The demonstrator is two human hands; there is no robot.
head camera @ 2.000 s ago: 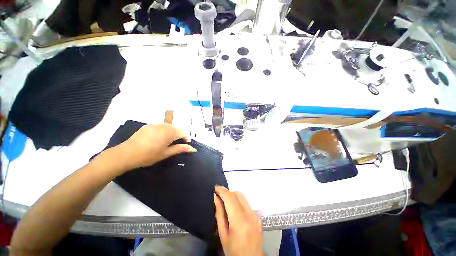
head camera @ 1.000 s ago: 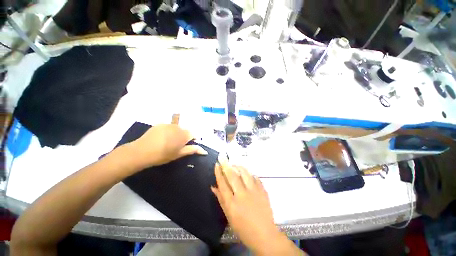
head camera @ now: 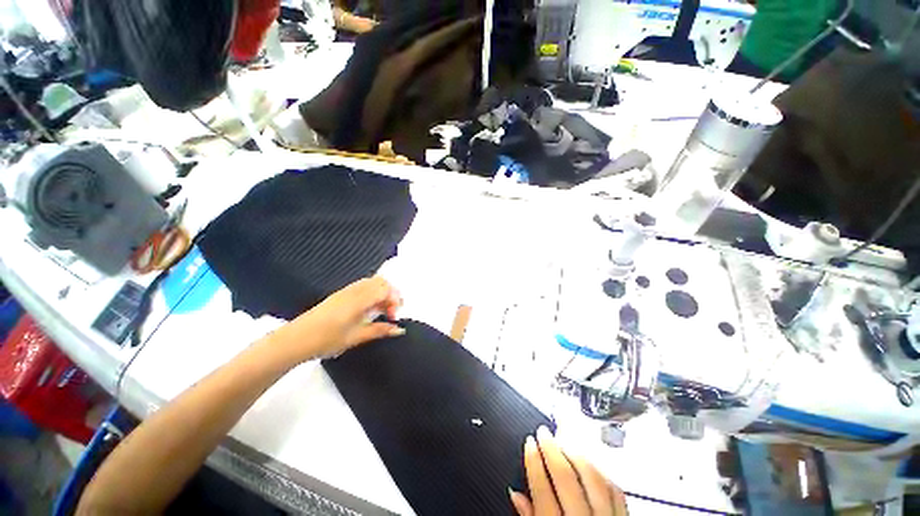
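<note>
A black ribbed cut piece (head camera: 444, 413) lies flat on the white table, running from my left hand to the bottom edge of the picture. My left hand (head camera: 358, 317) pinches its upper left corner, fingertips close together. My right hand (head camera: 567, 482) rests on its lower right edge with fingers extended; the wrist is cut off by the picture's edge. The stack of black ribbed pieces (head camera: 313, 237) lies behind my left hand. The white sewing machine (head camera: 696, 333) stands to the right, its needle area (head camera: 610, 398) just beyond the piece.
Orange-handled scissors (head camera: 159, 249) and a grey device (head camera: 86, 202) are at the far left, with a small dark block (head camera: 121, 310) nearby. A blue sheet (head camera: 192, 285) lies under the stack. The smartphone (head camera: 782, 479) is at the lower right. A person's hand (head camera: 353, 20) shows at the top.
The view has swung left, so the machine and phone sit farther right. The piece has moved away from the needle area, stretched between my hands, its upper corner now by the stack.
</note>
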